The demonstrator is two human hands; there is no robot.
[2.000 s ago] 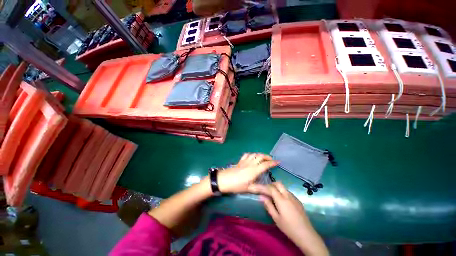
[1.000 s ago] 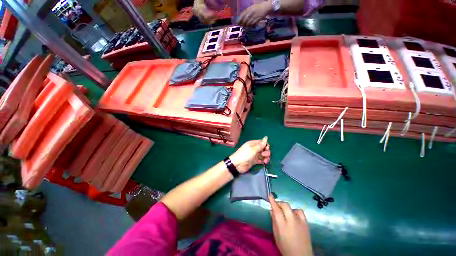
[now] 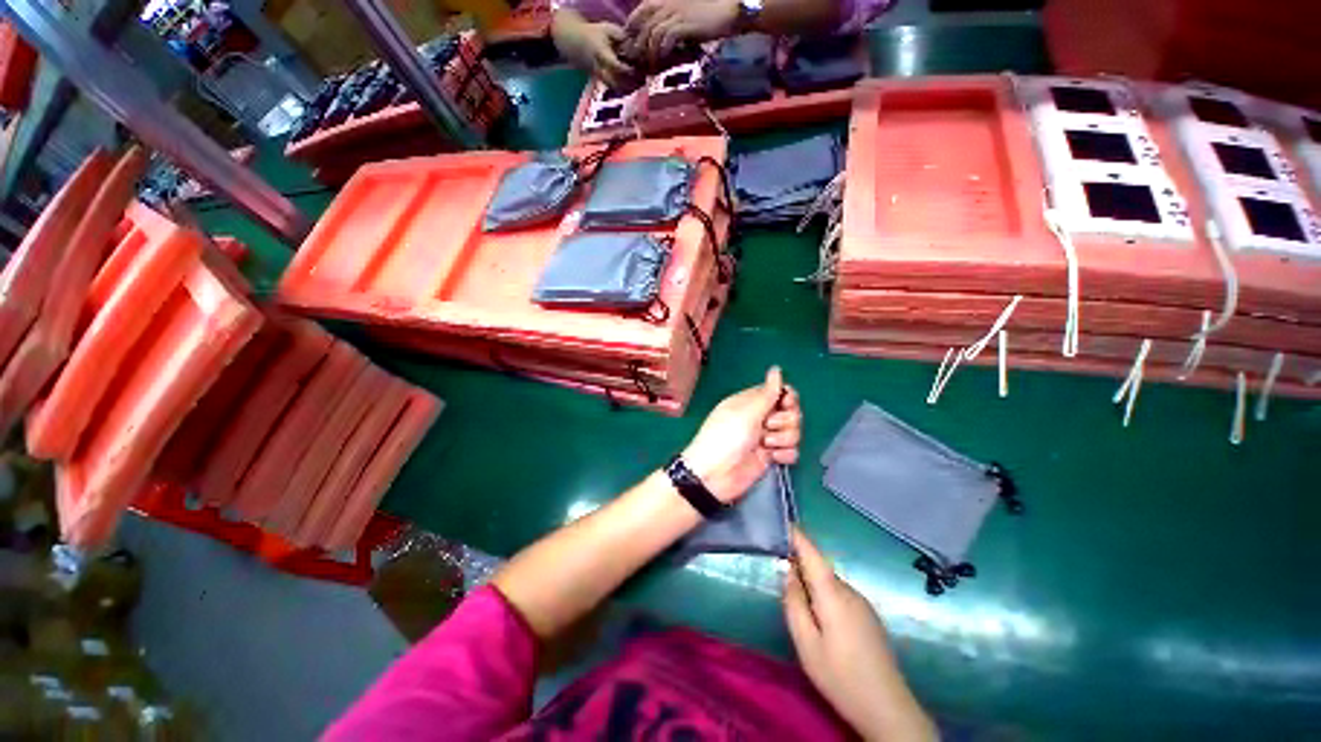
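Observation:
A grey drawstring pouch lies on the green bench between my hands; its mouth edge runs between them and looks drawn narrow. My left hand, with a black wristband, is closed on the drawcord at the far end of the mouth. My right hand grips the near end of the mouth. What is inside the pouch is hidden. Flat empty pouches lie to the right. Three plump filled pouches, one of them nearest me, lie on the left salmon tray stack.
White devices with hanging straps sit on the right tray stack. More grey pouches lie between the stacks. Empty trays lean at left over a red plastic support. A person's hands work over a far tray. A metal post rises at upper left.
My hands have moved from close together to apart along the pouch's mouth. Since a second ago, the white strap end at the mouth is no longer visible. The other person's hands moved left.

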